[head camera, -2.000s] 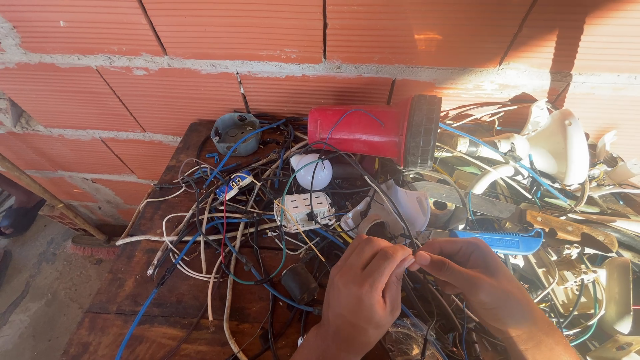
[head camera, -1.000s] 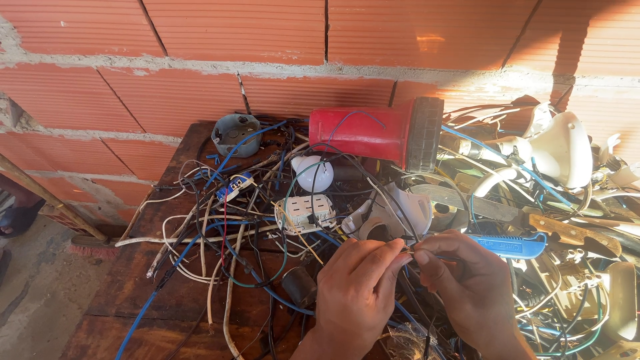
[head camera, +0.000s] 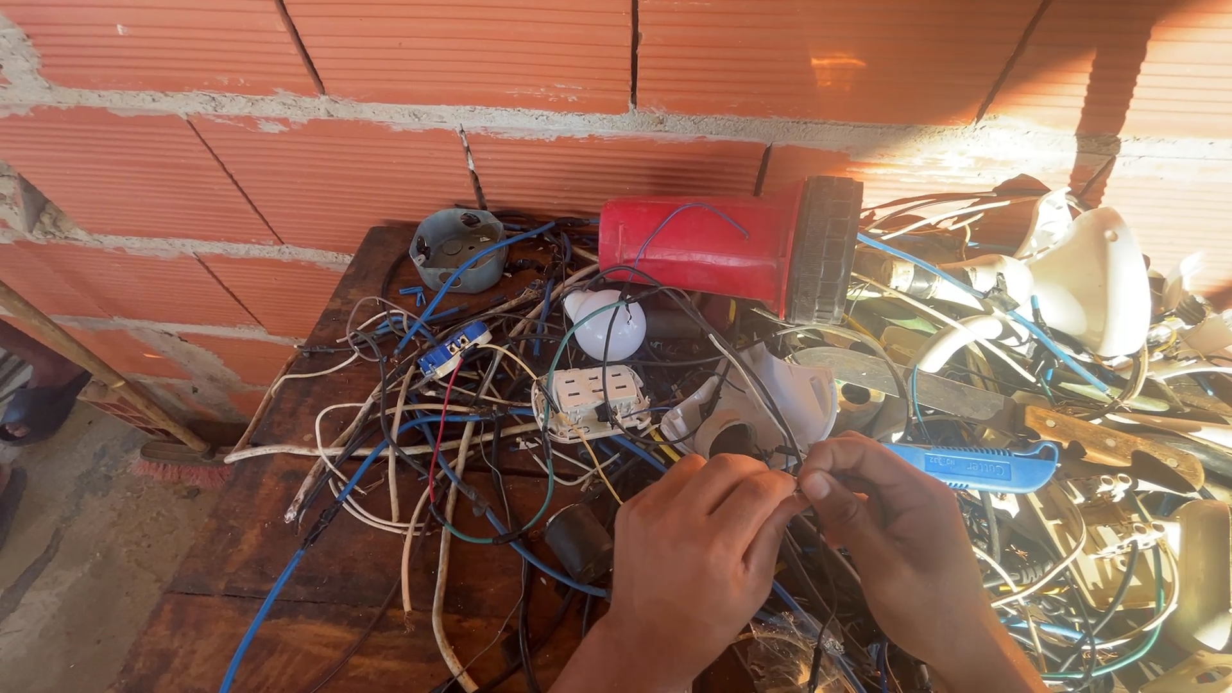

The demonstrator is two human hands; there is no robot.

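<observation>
Just right of centre, my left hand [head camera: 707,553] and my right hand [head camera: 890,539] meet, thumbs and forefingers pinching a thin dark electrical wire [head camera: 770,409]. The bit between the fingertips is mostly hidden. Beyond them lies a broken white plastic housing [head camera: 794,385]. Left of that sit a white electrical outlet [head camera: 587,399] and a white light bulb [head camera: 616,330]. A blue utility knife [head camera: 977,467] rests beside my right hand, near a knife with a wooden handle [head camera: 1107,443]. A black cylindrical piece [head camera: 579,542] is left of my left hand.
Tangled wires cover much of the wooden table [head camera: 221,577]. A red flashlight [head camera: 703,245] and a round grey junction box [head camera: 459,252] lie near the brick wall [head camera: 539,58]. White lamp parts [head camera: 1092,279] are at right. A broom [head camera: 183,462] and a person's foot [head camera: 43,409] are at left.
</observation>
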